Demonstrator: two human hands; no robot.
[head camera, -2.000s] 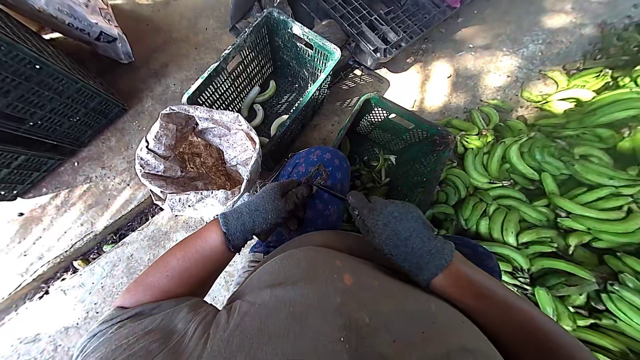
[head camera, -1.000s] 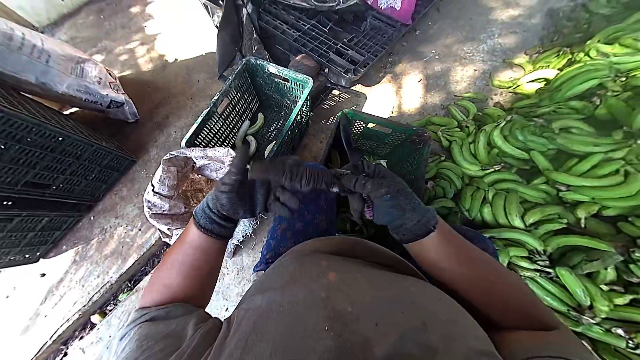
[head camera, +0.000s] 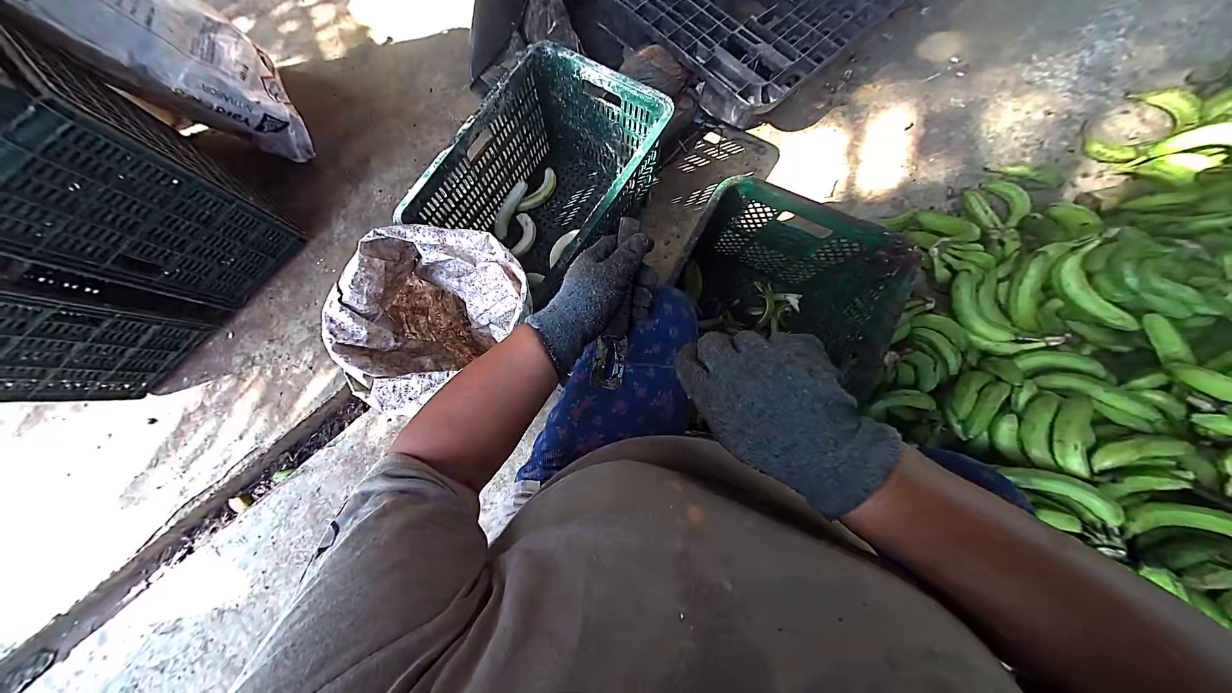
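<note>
My left hand (head camera: 602, 294), in a grey knit glove, is raised over my lap, beside the near corner of a green plastic crate (head camera: 630, 164) with several pale peeled bananas or plantains (head camera: 510, 210) in it. A dark object, not clear enough to name, shows under its fingers above the blue floral cloth (head camera: 616, 399) on my leg. My right hand (head camera: 789, 414), gloved alike, lies palm down near a second green crate (head camera: 818, 241) that holds peels or stem scraps (head camera: 770, 306). Its fingertips are curled, and whether it holds anything cannot be seen.
On the right lies a large heap of green bananas or plantains (head camera: 1068, 385). An open sack (head camera: 423, 308) with brown contents stands left of my left hand. Stacked dark crates (head camera: 125, 231) and a printed bag (head camera: 221, 77) are at far left, a black plastic pallet (head camera: 741, 48) at the back.
My hands were close together over my lap and have moved apart. The right one is now lower, with its back turned up.
</note>
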